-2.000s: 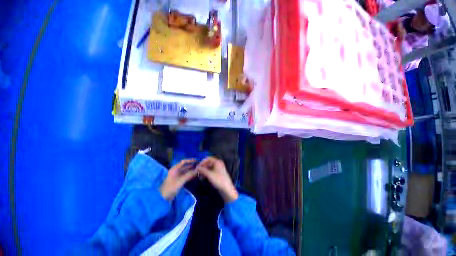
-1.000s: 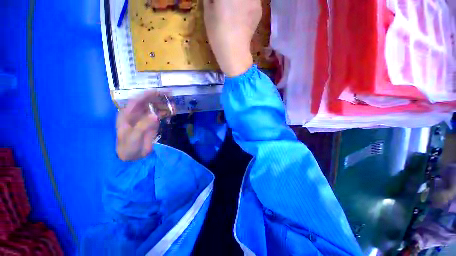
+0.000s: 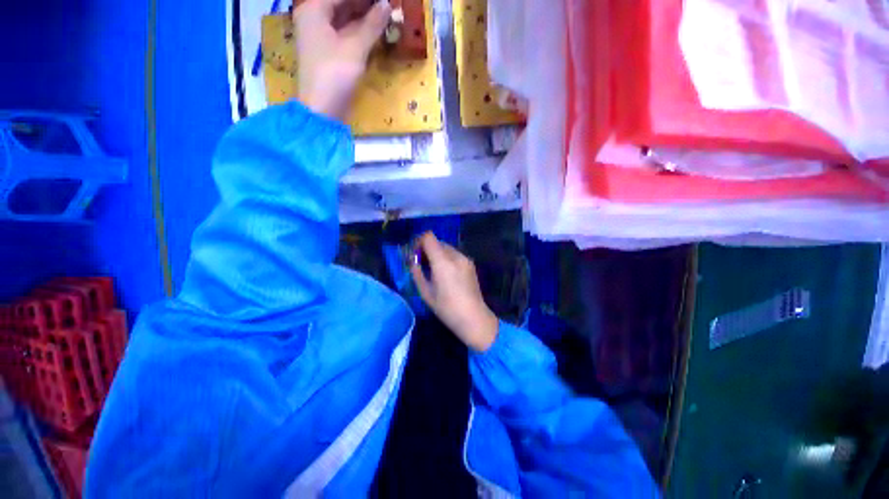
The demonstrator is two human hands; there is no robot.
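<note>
My left hand (image 3: 336, 54) reaches over the gold plate (image 3: 400, 102) at the top of the view. Its fingers are bent beside an orange-brown fixture block (image 3: 413, 29), next to a small pale, shiny piece (image 3: 394, 26). Whether they grip anything is hidden. My right hand (image 3: 450, 290) is low in front of my body, with thumb and fingers closed on a small shiny ring part (image 3: 417, 256), mostly covered by the fingers.
A narrower gold plate (image 3: 480, 68) lies right of the first. Red trays (image 3: 643, 97) with white-pink sheets stand at upper right. A clear strip (image 3: 758, 318) lies on the green mat (image 3: 780, 409). Red crates (image 3: 68, 341) and a blue stool (image 3: 54, 166) are left.
My left hand has moved up from the machine's front edge to the fixture. My right hand has come back from the plate to in front of my body. The view has shifted.
</note>
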